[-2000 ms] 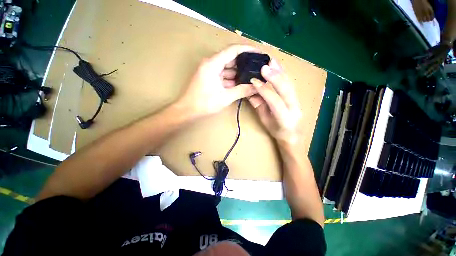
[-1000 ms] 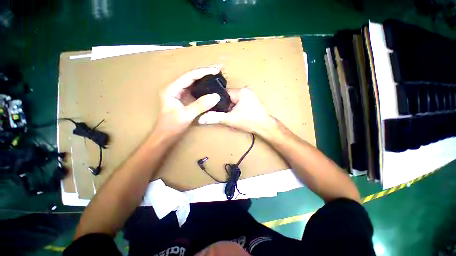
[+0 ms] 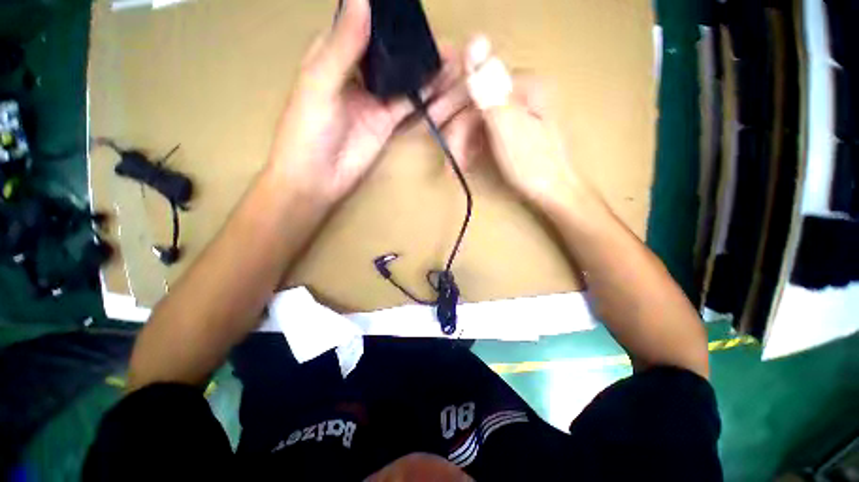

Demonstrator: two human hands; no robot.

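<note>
A black adapter (image 3: pixel 399 47) is held above the cardboard sheet (image 3: pixel 565 122), partly cut off by the top edge. My left hand (image 3: pixel 330 122) grips it along its left side and from below. My right hand (image 3: pixel 509 122) is beside its lower right corner, blurred, fingers bent; whether it touches the adapter or cord cannot be told. The output cord (image 3: pixel 468 202) runs from the adapter's lower end to a tied bundle (image 3: pixel 447 303) at the sheet's near edge. Its angled DC plug (image 3: pixel 385 265) lies to the left of the bundle.
A second bundled cord (image 3: pixel 153 179) with a plug lies on the cardboard's left side. A crumpled white paper (image 3: pixel 316 329) is at the near edge. A dark board-and-cord pile (image 3: pixel 47 226) is at far left. Upright stacked trays (image 3: pixel 753 169) stand at right.
The adapter has turned from lying compactly between both hands to showing a longer face, with its cord end toward me. My right hand has moved to its right. The view has shifted.
</note>
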